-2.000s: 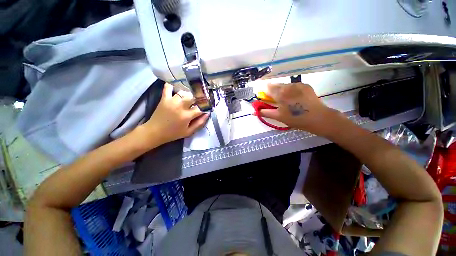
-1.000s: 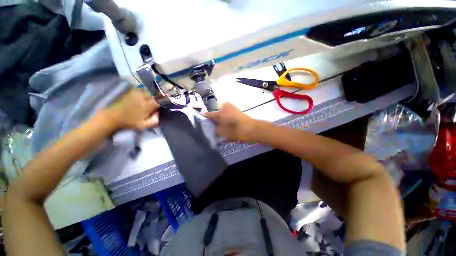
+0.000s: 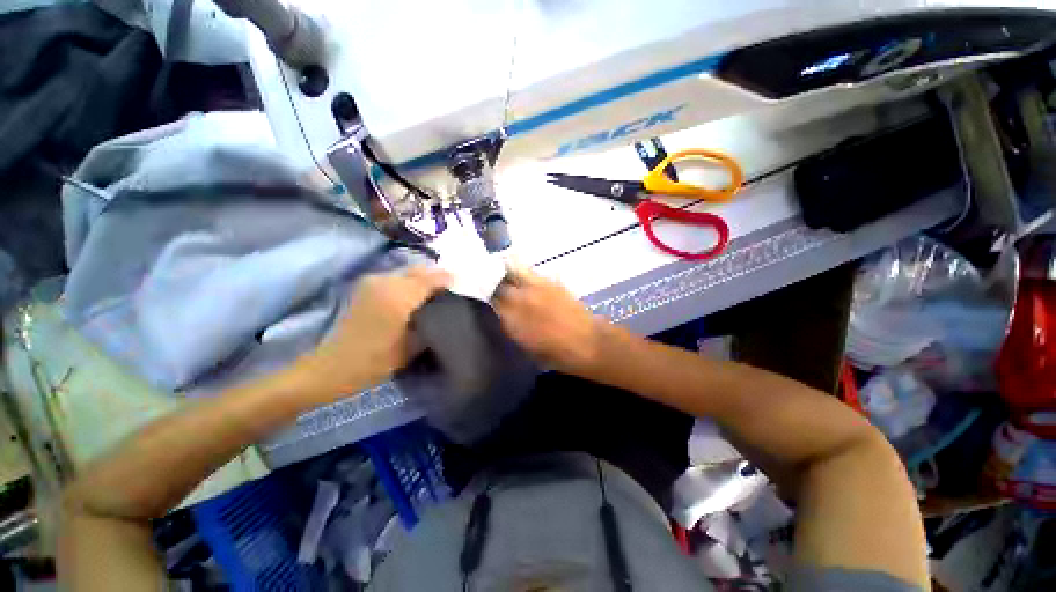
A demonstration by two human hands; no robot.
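My left hand (image 3: 376, 324) grips the dark grey fabric panel (image 3: 469, 359) by its upper left edge, in front of the needle. My right hand (image 3: 550, 322) holds the right edge of the same piece, where a small pale piece (image 3: 473, 266) shows between the hands. The panel hangs bunched over the front edge of the bed. The presser foot and needle (image 3: 434, 222) are just beyond my fingers, partly blurred. The light grey garment body (image 3: 220, 266) lies heaped left of the needle. My fingertips are partly hidden in the cloth.
The white sewing machine (image 3: 602, 58) spans the top. Scissors (image 3: 683, 176) with orange-yellow and red handles lie right of the needle, thread snips (image 3: 651, 153) beside them. A black pad (image 3: 874, 179) lies at the bed's right end. A blue basket (image 3: 249, 538) with scraps is below left.
My right hand has let go of the scissors, which now lie on the bed. My left hand has moved right to the dark panel, now bunched between both hands. The view has shifted right.
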